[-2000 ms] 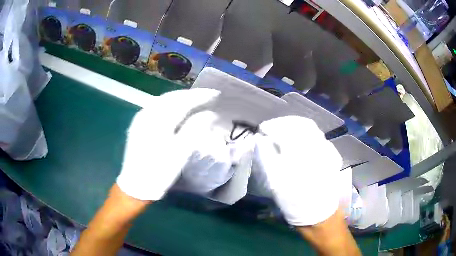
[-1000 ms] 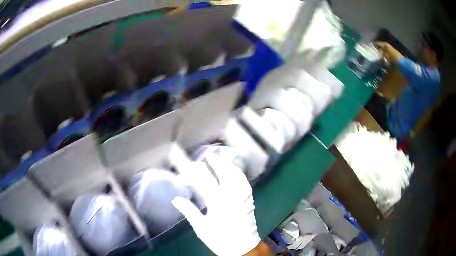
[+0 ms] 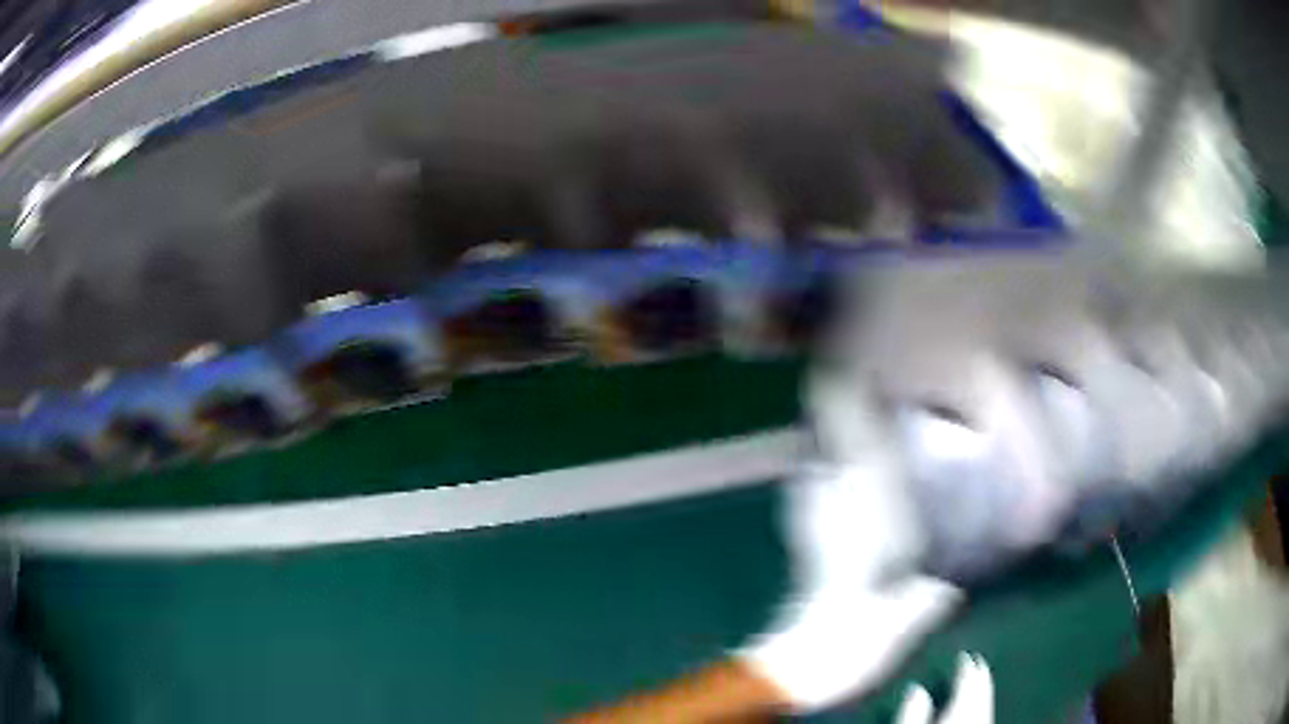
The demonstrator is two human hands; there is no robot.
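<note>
The frame is blurred. My left hand [image 3: 852, 587], in a white glove, reaches in from the bottom and lies against the left end of a row of open retail boxes [image 3: 874, 340]. Whether its fingers grip a box wall is too blurred to tell. The boxes have raised pale lids and hold whitish rounded bagged units [image 3: 975, 474]. My right hand [image 3: 950, 696], also gloved, is mostly cut off by the bottom edge. Only a few separated fingertips show, below the row, with nothing visible between them.
Behind, another row of blue printed boxes [image 3: 361, 361] with tall grey lids runs along the green belt [image 3: 424, 622]. A white stripe [image 3: 424, 516] crosses the belt. A blue-edged carton with pale liner [image 3: 1060, 120] stands at the upper right.
The view has swung, and the open boxes now show at the right. My left hand has come into view at their left end. My right hand has moved off the boxes to the bottom edge.
</note>
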